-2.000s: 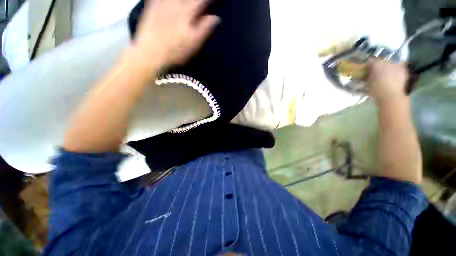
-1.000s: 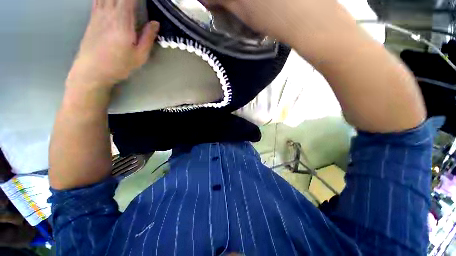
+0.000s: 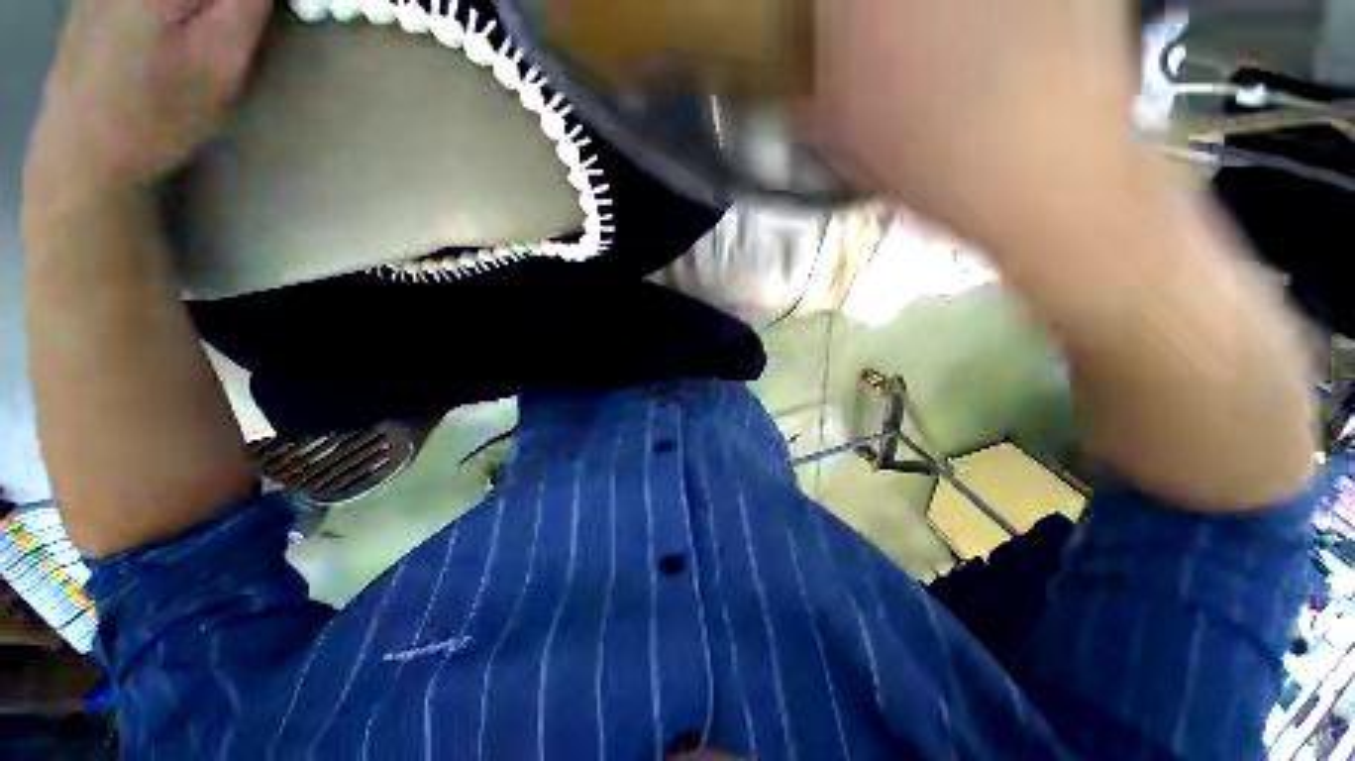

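The dark jacket lies over the board's near edge, its white looped trim curving around a grey-beige opening. The steam iron, with a wooden handle and dark base rim, is on the dark cloth just right of the trim, cut off by the top edge. My right hand is blurred and closed around the iron's handle. My left hand is at the upper left by the trim's left end, partly cut off; its fingertips are out of view, so whether it grips cloth cannot be told.
The creased whitish board cover shows right of the jacket. Below are green floor, a metal stand and a tan flat piece. A slatted dark object is at lower left, printed papers at the far left. Cables hang at upper right.
The iron went from the board's right side onto the dark cloth. Since the last earlier frame, my left hand and the trim sit further left and higher in view.
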